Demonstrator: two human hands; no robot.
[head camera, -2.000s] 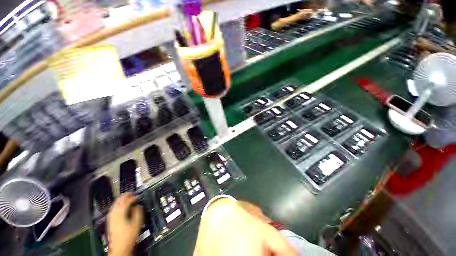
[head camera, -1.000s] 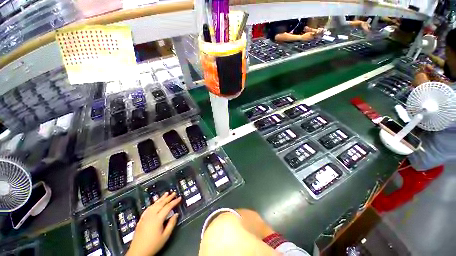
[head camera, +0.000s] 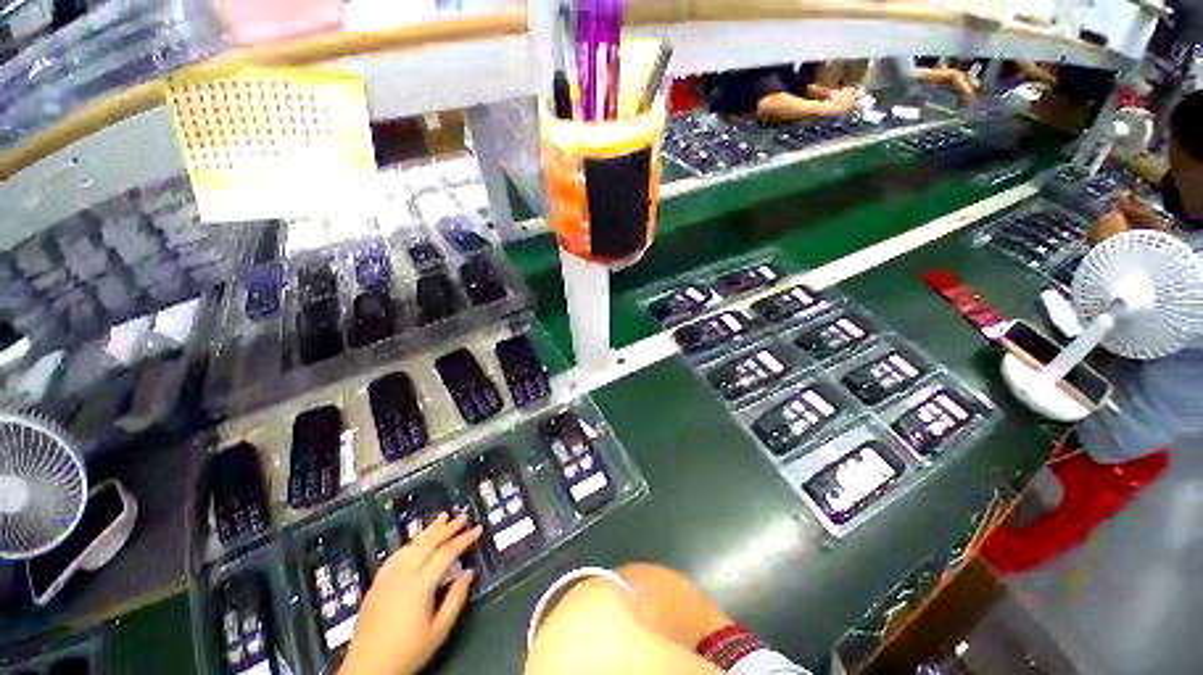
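My left hand (head camera: 406, 600) is palm down over the middle pocket of the near row in a clear tray (head camera: 631, 485). Its fingers cover much of a keypad phone (head camera: 420, 504); whether they grip it is hidden. The other near-row phones (head camera: 501, 501) lie open battery side up with white labels. The far row holds keypad phones (head camera: 396, 413) face up. A white slip (head camera: 348, 456) lies beside one. My right arm or hand (head camera: 673, 613), with a white band, is cut off by the bottom edge; no fingers can be made out.
Another tray (head camera: 831, 525) of open-backed phones lies right on the green bench. A tray of phones (head camera: 373, 317) is behind. An orange pen holder (head camera: 602, 198) is on a post. Fans (head camera: 1137, 293) stand at both sides. A yellow dot sheet (head camera: 275, 145) hangs left. People work beyond.
My left hand has moved from the left end of the near row to its middle pocket, and has hardly moved in the last second. The view has shifted and sharpened.
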